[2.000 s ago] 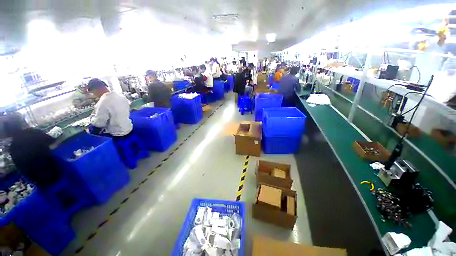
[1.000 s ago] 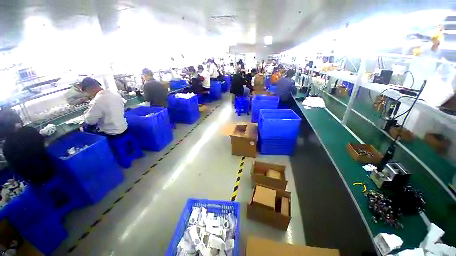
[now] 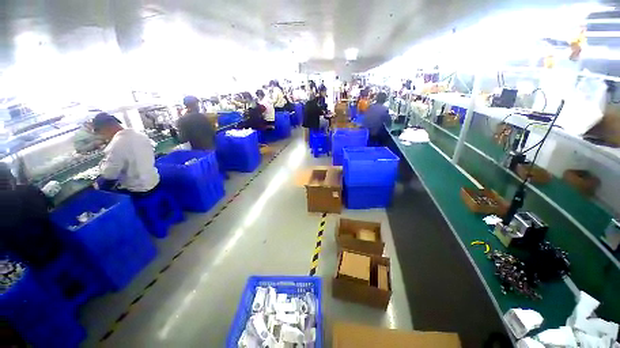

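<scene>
Neither of my hands is in the picture. Nearest in front of me, a blue perforated crate (image 3: 247, 307) on the floor holds a heap of white plastic housings (image 3: 282, 318). To its right lies the brown top of a carton (image 3: 394, 336), cut off by the lower edge. On the green bench (image 3: 445, 217) at the right are more white housings (image 3: 571, 329), a tangled pile of small dark parts (image 3: 514, 274), a black-and-silver fixture (image 3: 522, 230) and a shallow brown box of small parts (image 3: 484, 200).
Open cartons (image 3: 362, 275) stand along the yellow-black floor tape (image 3: 317, 245), with stacked blue bins (image 3: 370, 178) behind. At the left, a person in a white top (image 3: 129, 160) sits at the line beside large blue bins (image 3: 102, 231). More people are farther down the aisle.
The view has shifted slightly, so the left workers, bins and right bench sit farther left in the picture. The crate and cartons stay in much the same arrangement.
</scene>
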